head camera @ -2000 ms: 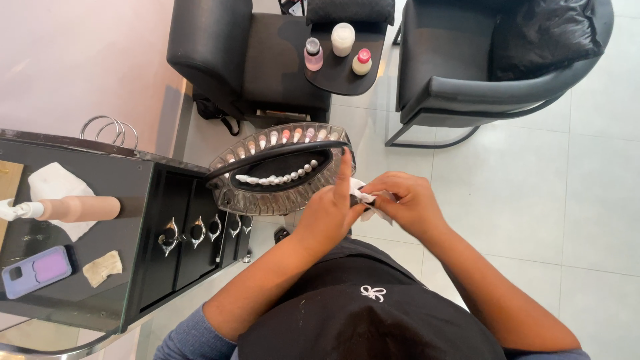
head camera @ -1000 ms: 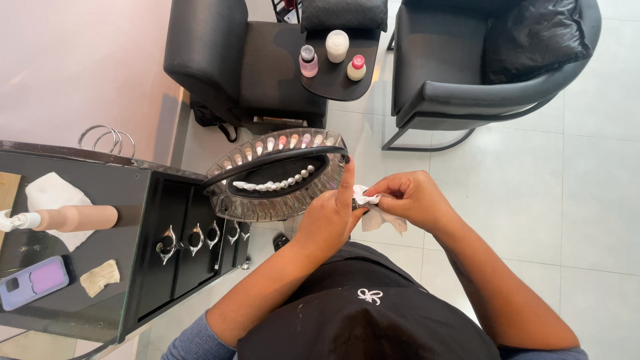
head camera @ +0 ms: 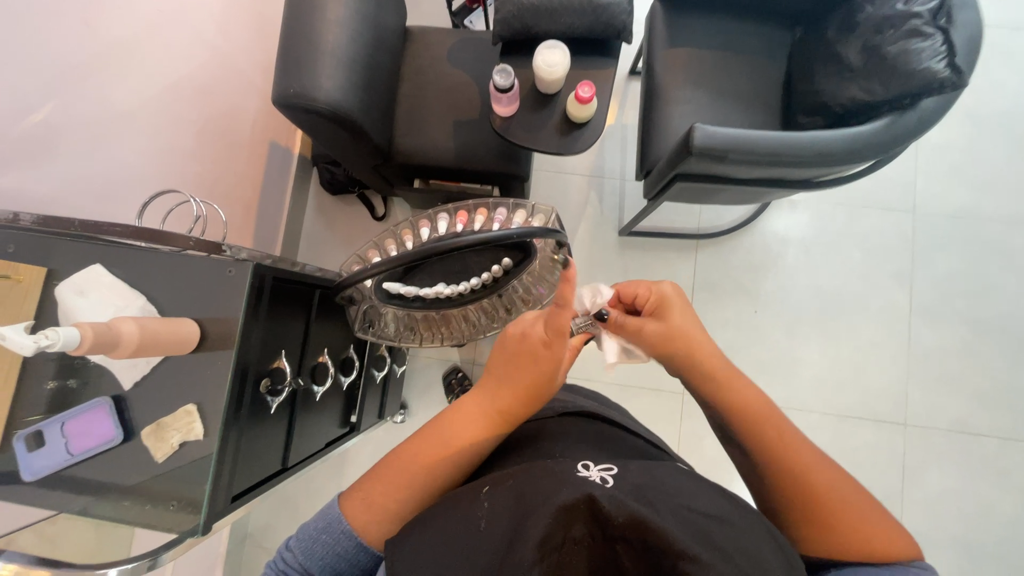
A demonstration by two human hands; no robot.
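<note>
My left hand [head camera: 532, 348] grips a small bottle-like item [head camera: 584, 325] that bears writing, mostly hidden by my fingers; its index finger points up along the carrier. My right hand [head camera: 652, 324] pinches a crumpled white wipe [head camera: 620, 349] against that item, thumb on top. Just beyond my left hand is a clear oval carrier [head camera: 416, 328] with a black handle [head camera: 448, 239]. Small bottles with white tips and pink, orange and pale bodies [head camera: 462, 220] stand in slots along its far side. A curved row of pearly beads or nail samples [head camera: 448, 290] lies in its black middle.
At left, a dark glass-topped cabinet [head camera: 160, 500] holds a pump bottle [head camera: 140, 337], a phone [head camera: 70, 438], a white cloth [head camera: 108, 298] and a beige cloth [head camera: 174, 433]. Ahead stand black armchairs [head camera: 740, 148] and a small black table [head camera: 552, 136] with a few bottles [head camera: 551, 67].
The white wipe has shifted around the small item between my hands, and more of the item's surface shows than before. Both hands stay close together beside the carrier.
</note>
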